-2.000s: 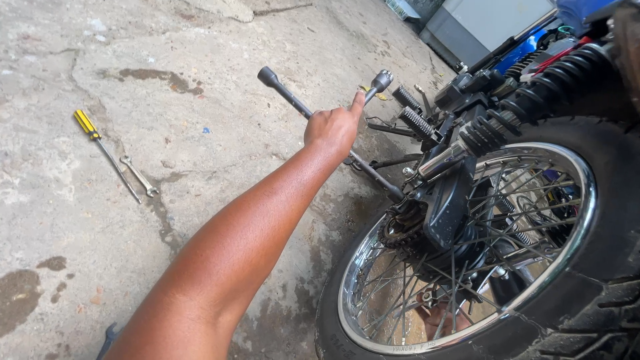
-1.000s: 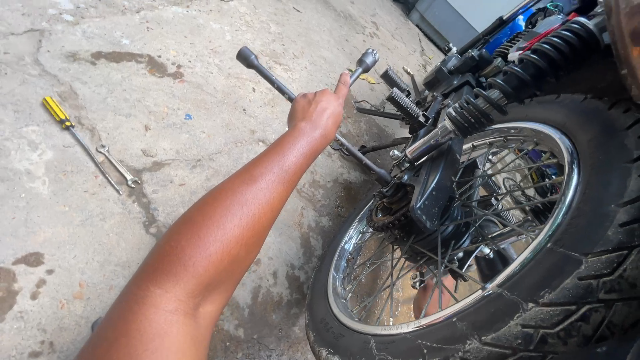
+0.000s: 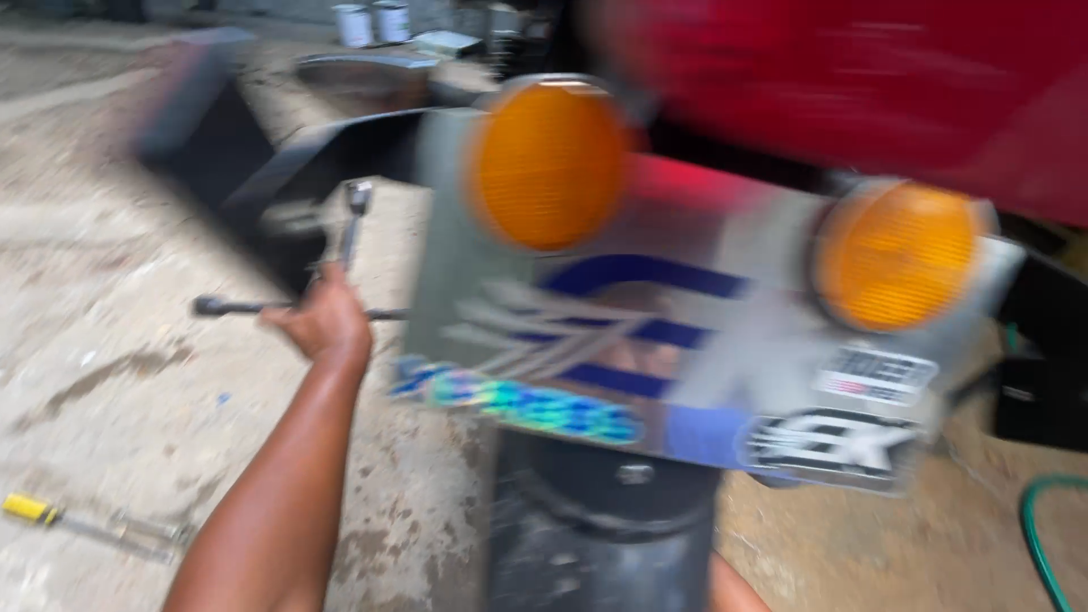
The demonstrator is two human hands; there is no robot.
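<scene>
My left hand (image 3: 327,319) grips a four-way lug wrench (image 3: 246,306) near its crossing, at the left of the motorcycle's rear end. One wrench arm points up, another points left, and a third passes behind the clear plate. Of my right arm only a bit of skin (image 3: 733,586) shows at the bottom, beside the black rear mudguard (image 3: 599,518); the right hand is hidden. A yellow-handled screwdriver (image 3: 32,510) lies on the concrete at lower left, with a blurred wrench (image 3: 153,527) beside it.
Two orange turn signals (image 3: 551,166) (image 3: 899,255) and a stickered clear plate (image 3: 586,340) fill the near view under a red body panel (image 3: 850,93). Cans (image 3: 353,25) stand at the back. A green hose (image 3: 1039,535) lies at lower right.
The view has swung strongly to the motorcycle's rear end and is blurred. My left hand still holds the lug wrench; the wheel that showed earlier is out of sight.
</scene>
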